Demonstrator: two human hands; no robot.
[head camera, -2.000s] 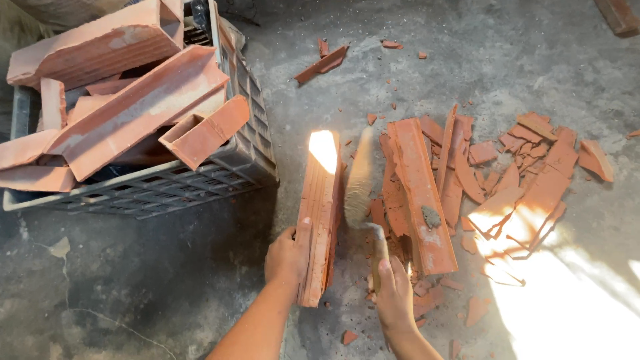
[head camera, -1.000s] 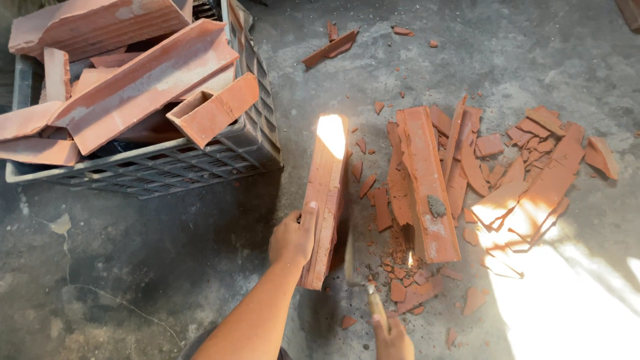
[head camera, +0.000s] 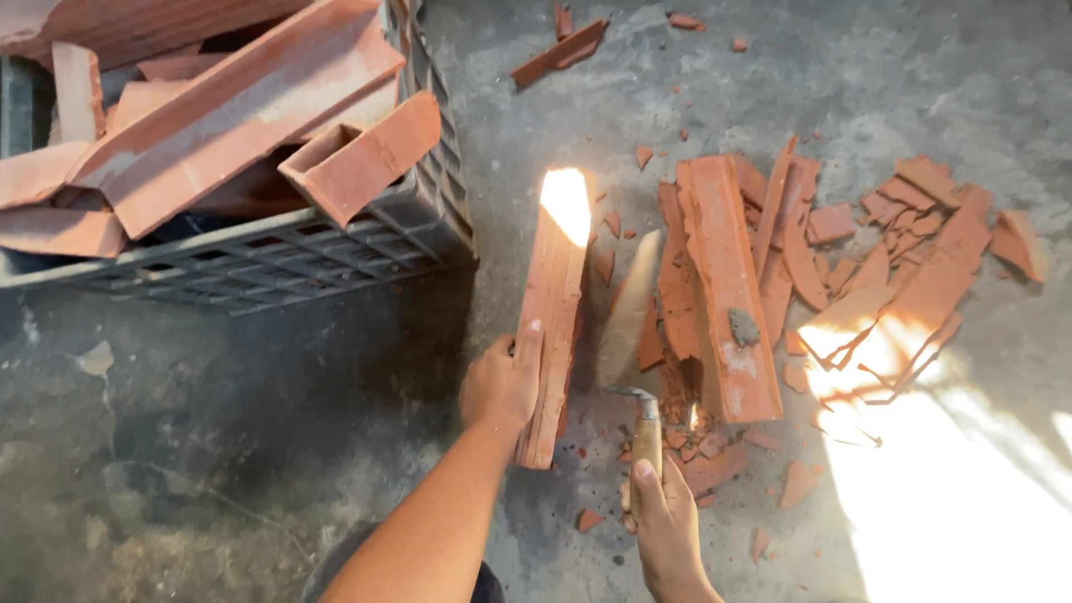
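My left hand (head camera: 501, 381) grips the lower left side of a long terracotta block piece (head camera: 548, 322), which stands on its narrow side with its far end in sunlight. In my right hand (head camera: 666, 523) is the wooden handle of a masonry trowel (head camera: 628, 310). The trowel's blade, somewhat blurred, points away from me between the held piece and a broken terracotta channel piece (head camera: 729, 285) with a grey mortar lump on it. Whether the blade touches the held piece cannot be told.
A grey plastic crate (head camera: 293, 243) full of broken terracotta pieces (head camera: 243, 117) stands at upper left. Flat shards (head camera: 930, 260) lie heaped at right, partly in bright sun. Small chips (head camera: 708, 469) are scattered on the concrete floor (head camera: 502, 536). More fragments (head camera: 559, 54) lie at the top.
A second ago the trowel was lower and seen nearly edge-on; now its blade is farther up beside the held piece. My left hand keeps its hold on the piece.
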